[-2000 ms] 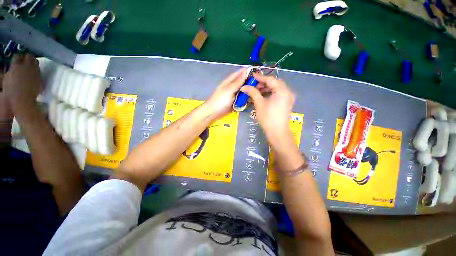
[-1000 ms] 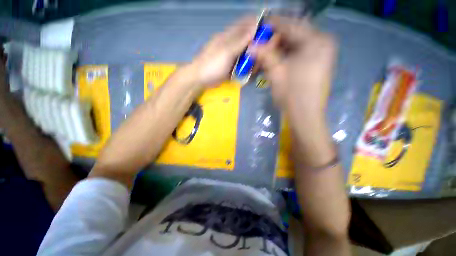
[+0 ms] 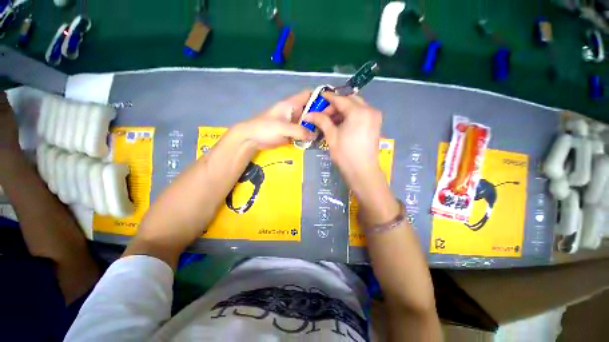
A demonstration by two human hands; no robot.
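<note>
A white housing shell [image 3: 302, 142] is held near the middle of the bench, with a blue battery [image 3: 316, 111] in its hollow. My left hand [image 3: 280, 123] grips the shell from the left. My right hand [image 3: 350, 127] has its fingers on the battery from the right. A green circuit board [image 3: 362, 76] sticks out past the top end of the shell on short lead wires, above my right hand. How far the battery is seated is partly hidden by my fingers.
Printed cardboard [image 3: 267, 200] covers the bench. Stacked white shells [image 3: 83, 160] stand left, loose empty shells [image 3: 577, 177] lie right. A snack packet [image 3: 463, 167] lies right of centre. The green conveyor [image 3: 234, 47] carries scattered parts. Another person's arm [image 3: 40, 200] is at left.
My hands stay on the shell and battery. The green board now shows clearly above the shell's top end. The view has shifted, and the parts on the conveyor appear further left than two seconds ago.
</note>
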